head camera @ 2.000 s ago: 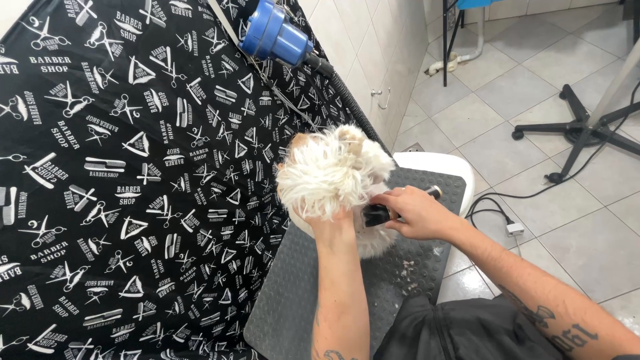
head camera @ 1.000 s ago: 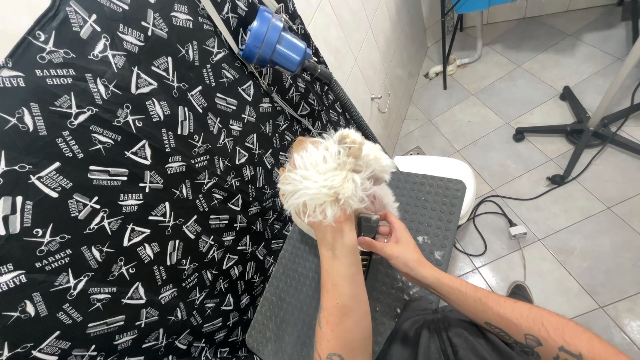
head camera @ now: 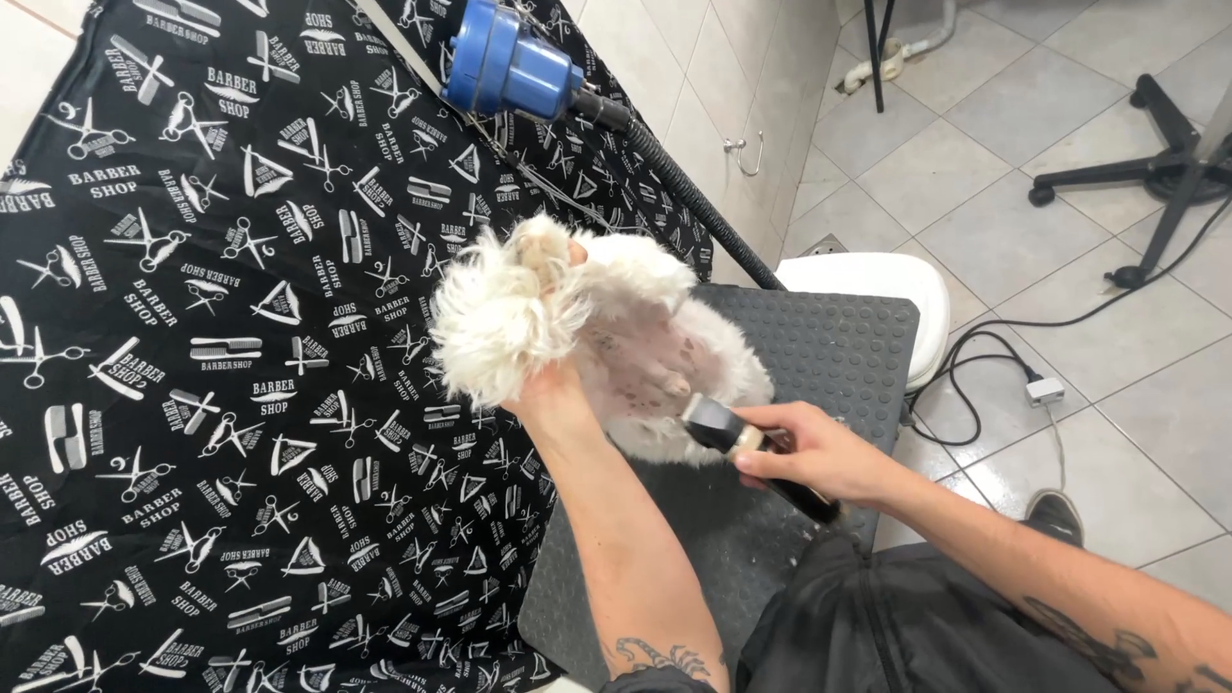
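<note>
A white fluffy dog [head camera: 717, 346] is held up on its hind end over the black studded grooming table [head camera: 833, 337], its pinkish, short-haired belly facing me. My left hand [head camera: 544, 385] grips it around the raised front legs; long fur hides most of the fingers. In my right hand [head camera: 804, 448] is a black cordless hair clipper [head camera: 717, 423], its blade end beside the lower belly. Whether the blade touches the skin I cannot tell.
A blue dryer [head camera: 510, 63] with a black ribbed hose hangs above the dog. Black printed cloth [head camera: 231, 385] covers the left side. Beyond the table are a white rounded lid [head camera: 871, 289], a wheeled stand base [head camera: 1165, 173] and a cable with a white plug [head camera: 1044, 390] on the tiled floor.
The dog's belly has come into view as its front end is lifted and turned. My right hand has moved the clipper from below my left forearm to beside the belly.
</note>
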